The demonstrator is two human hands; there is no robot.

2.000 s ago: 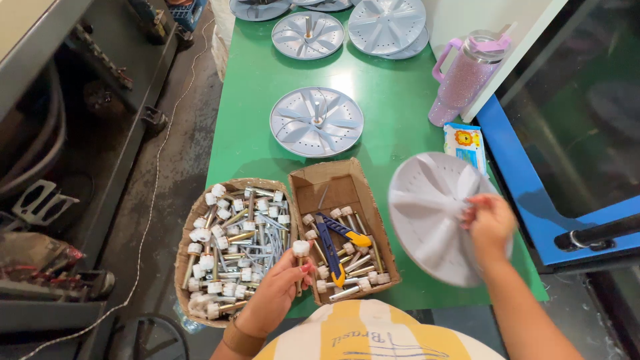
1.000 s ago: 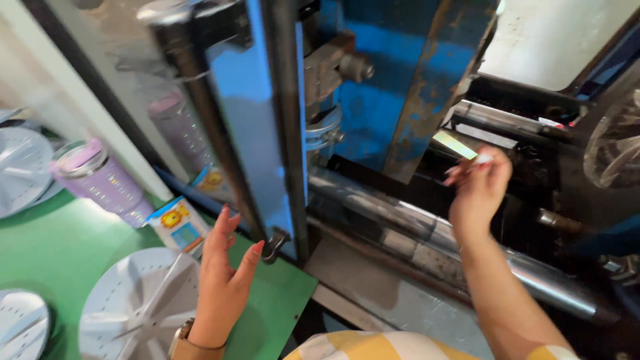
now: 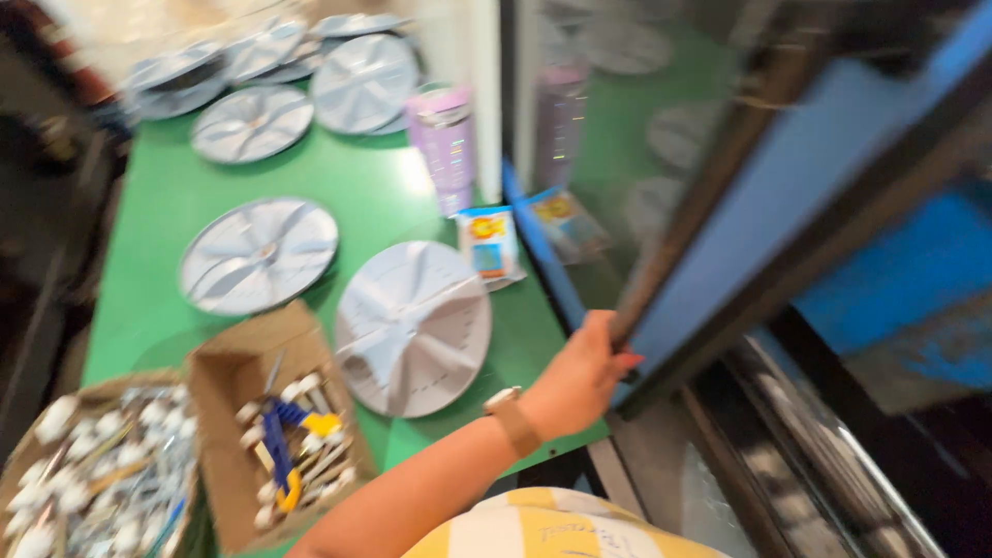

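Observation:
My left hand (image 3: 581,380), with a brown-strapped watch on its wrist, grips the dark handle bar (image 3: 659,287) at the edge of the machine's glazed door. My right hand is out of view. Left of my wrist a grey ribbed plastic disc (image 3: 411,329) lies on the green table (image 3: 380,194). A second ribbed disc (image 3: 260,256) rests further left. Below it stands a cardboard box (image 3: 225,403) with blue-and-yellow cutters (image 3: 279,449) and white-capped metal shafts. Another cardboard box (image 3: 23,449) at the lower left is full of such shafts (image 3: 101,465).
A purple tumbler (image 3: 446,147) and a small packet with a cartoon lion (image 3: 488,244) stand by the door's blue frame. More ribbed discs (image 3: 364,81) are piled at the table's far end. Metal machine rods (image 3: 845,449) run at the lower right.
My left hand, open near the door edge a second ago, now holds its bar. My right hand, seen then inside the machine, has left the view. The view has swung back left.

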